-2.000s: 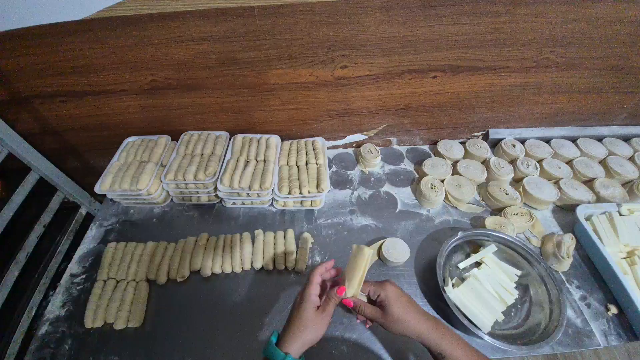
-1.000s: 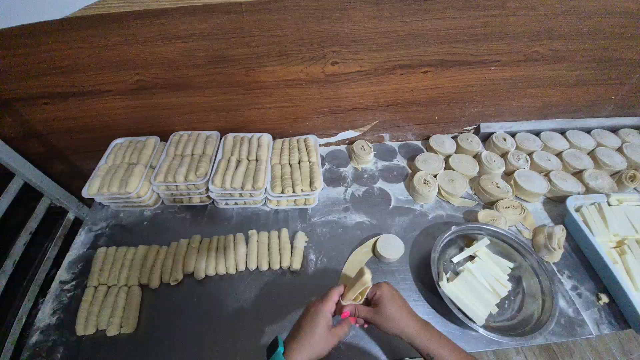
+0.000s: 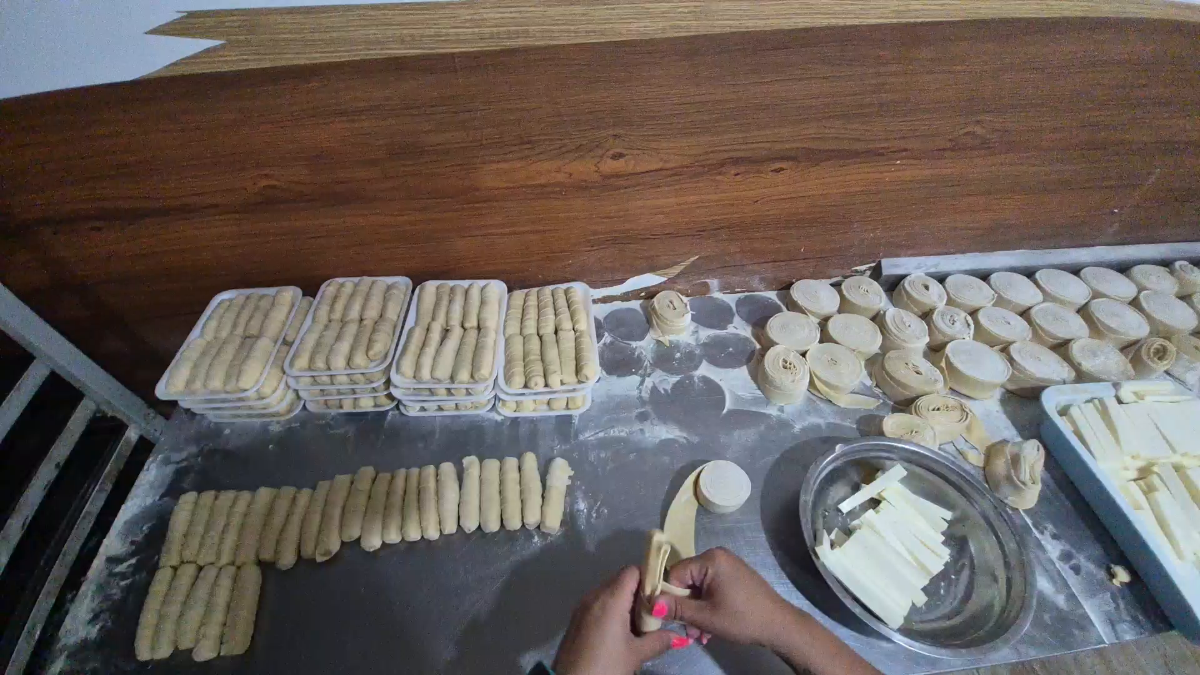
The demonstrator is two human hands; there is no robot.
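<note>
My left hand (image 3: 609, 626) grips a partly wrapped dough stick (image 3: 653, 581) at the bottom centre. My right hand (image 3: 727, 595) pinches the dough at that stick's right side. Just beyond my hands, a dough strip (image 3: 682, 516) runs up to a coiled dough roll (image 3: 724, 486) on the metal table. To the right stands a steel bowl (image 3: 1017, 586) holding pale, cheese-like sticks (image 3: 886, 553). At the left, finished dough sticks (image 3: 403, 506) lie side by side in a long row, with a shorter row (image 3: 199, 611) below its left end.
Stacked white trays (image 3: 448, 386) of dough sticks stand along the back left. Many dough coils (image 3: 975, 366) fill the back right, and one coil (image 3: 669, 314) stands apart. A light blue tub (image 3: 1106, 525) of pale sticks is at the right edge. A wooden panel (image 3: 562, 159) rises behind.
The dough piece held up in my hands two seconds ago is now a narrower, folded shape around a stick. My hands have stayed in front of the coil. The view has tilted up somewhat.
</note>
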